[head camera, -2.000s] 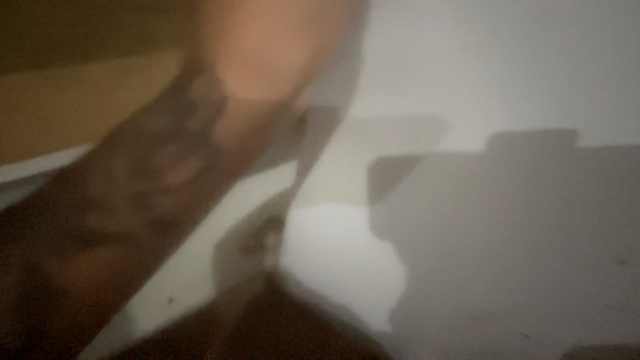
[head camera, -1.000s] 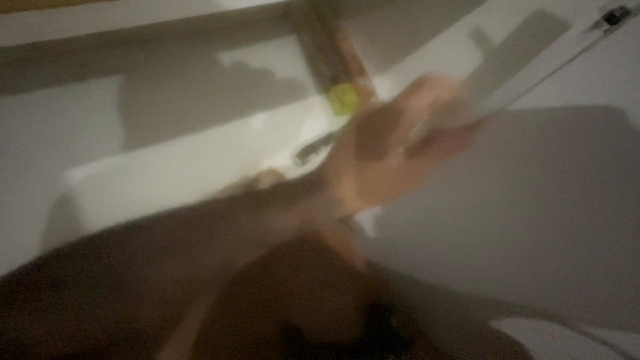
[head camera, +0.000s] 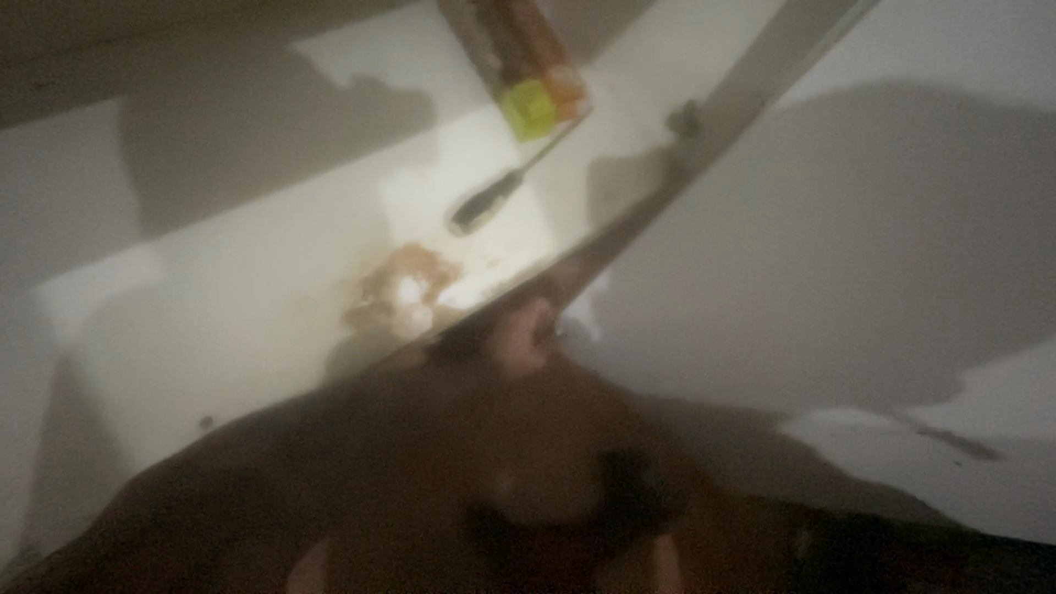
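Observation:
The picture is dark and blurred. What seems to be my left hand [head camera: 528,330] shows as a dim skin-toned shape low in the centre, by the edge where two pale surfaces meet. Its fingers and anything in them cannot be made out. Above it, a screwdriver [head camera: 487,202] with a dark handle lies on the pale surface, its shaft pointing up and right. The shaft tip is by the end of a long reddish-brown object [head camera: 524,49] with a yellow-green block-like part [head camera: 530,109]. My right hand cannot be made out.
A brown stain or residue [head camera: 404,285] marks the pale surface [head camera: 247,289] below the screwdriver handle. A small dark object or fitting [head camera: 683,120] is near the seam at upper right. Another pale panel [head camera: 825,247] spans the right, under a large shadow.
My left hand has drawn back down from beside the long reddish-brown object. The screwdriver handle, partly behind my forearm a second ago, shows plainly now. The view has shifted.

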